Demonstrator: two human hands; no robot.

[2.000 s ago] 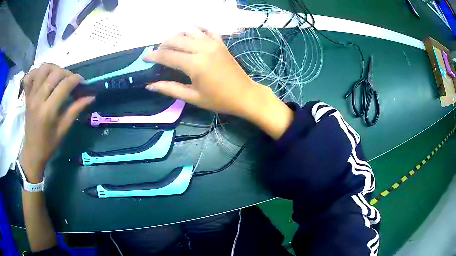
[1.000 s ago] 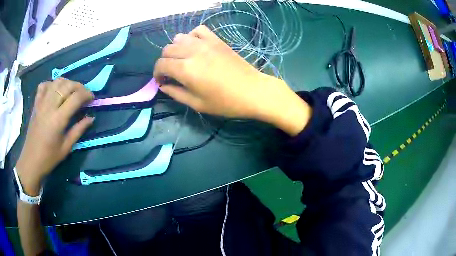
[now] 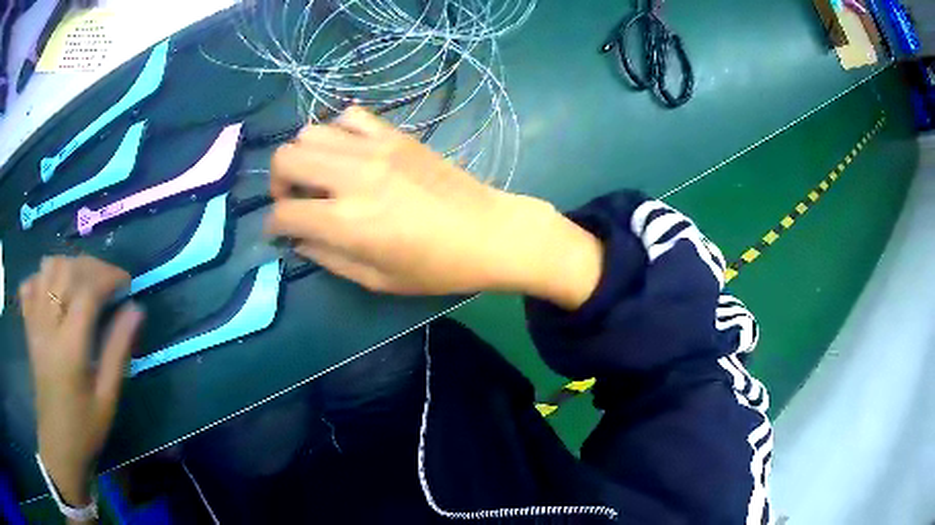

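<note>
Four light-blue and black pens, including the top one (image 3: 113, 108), a second (image 3: 90, 187), a fourth-row one (image 3: 187, 251) and the lowest (image 3: 220, 323), lie in a slanted row with a pink pen (image 3: 169, 187) in the middle. My left hand (image 3: 74, 333) is blurred, thumb and fingers apart, over the narrow ends of the two lower blue pens; contact is unclear. My right hand (image 3: 374, 205) is curled beside the pens' wide ends, over their black cables; its fingertips are blurred and any hold is hidden.
A loose coil of clear filament (image 3: 395, 62) lies behind my right hand. Black scissors handles (image 3: 656, 62) are at the upper right. A cardboard box (image 3: 849, 36) is at the far right. A yellow label (image 3: 77, 41) is on the white board at upper left.
The view has shifted right. My hands have left the pink pen, which now lies uncovered, and moved nearer the lower blue pens. Earlier, both hands were around a blue pen at the top.
</note>
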